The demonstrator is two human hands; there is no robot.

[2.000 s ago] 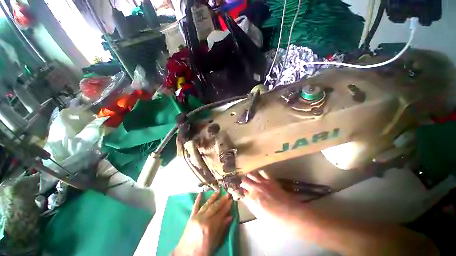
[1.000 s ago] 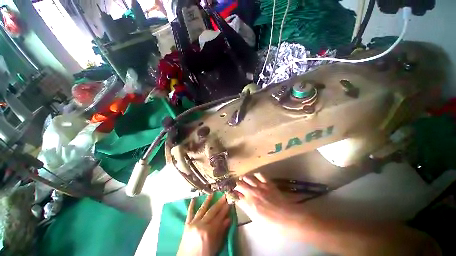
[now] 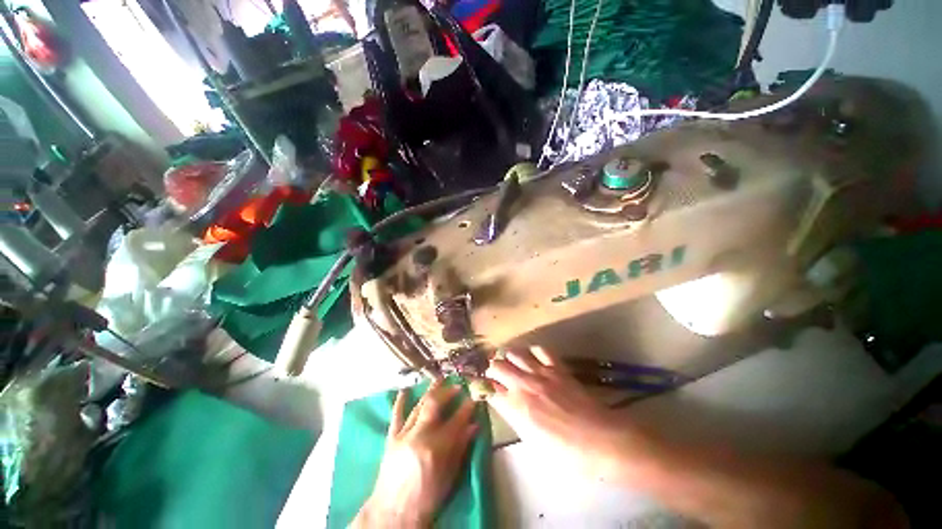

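A green fabric panel point(image 3: 358, 455) lies on the white table with its top end at the left end of the beige sewing machine point(image 3: 620, 243). My left hand point(image 3: 429, 444) rests flat on the panel, fingers spread a little and pointing to the needle area. A folded edge point(image 3: 481, 475) runs along the panel's right side. My right hand point(image 3: 537, 387) is right of the needle area, its fingertips close to the presser foot. The foot and needle are mostly hidden by my fingers, and whether my right fingertips pinch the cloth does not show.
A slim dark-blue tool point(image 3: 630, 376) lies under the machine arm. Another green panel point(image 3: 201, 465) lies at the left. A pale handle on a bent rod point(image 3: 299, 343) hangs left of the head. Crumpled green cloth point(image 3: 279, 279) and white plastic bags point(image 3: 150, 279) lie behind it.
The view has shifted slightly. My left hand stays on the panel, its fingers now more bent and closer together near the needle area. My right hand has hardly moved.
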